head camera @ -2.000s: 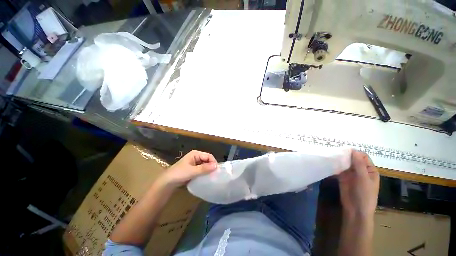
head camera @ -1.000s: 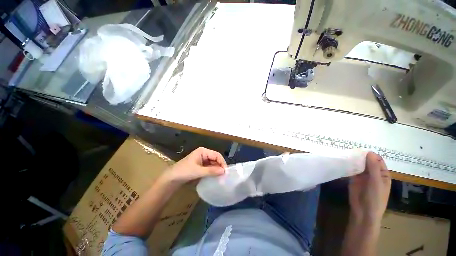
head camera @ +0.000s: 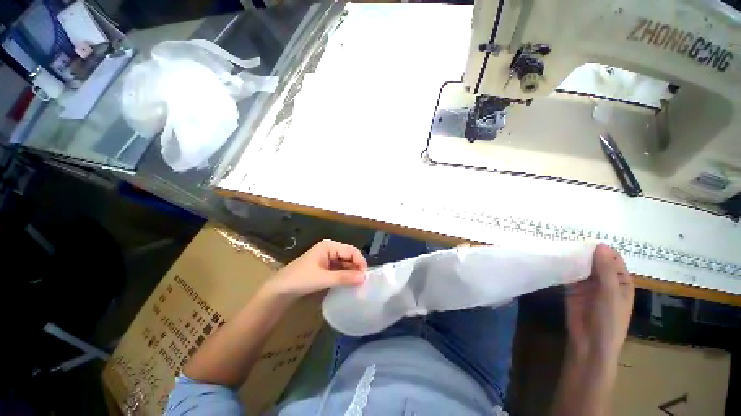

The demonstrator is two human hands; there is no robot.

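Note:
A thin white fabric piece is stretched between my two hands over my lap, just in front of the table's brown edge. My left hand pinches its left part between thumb and fingers; a rounded end hangs below. My right hand holds its right end, with the thumb and fingertips partly hidden. The cream sewing machine stands on the table behind. Nothing white lies under its presser foot.
Black thread snips lie on the machine bed. A crumpled white bundle lies on the glass-topped side table at left. Cardboard boxes stand below, at left and right. A printed ruler runs along the table front.
Compared with two seconds ago, both hands and the fabric sit slightly further right in view. Over the last second they barely move; the view shifts slightly.

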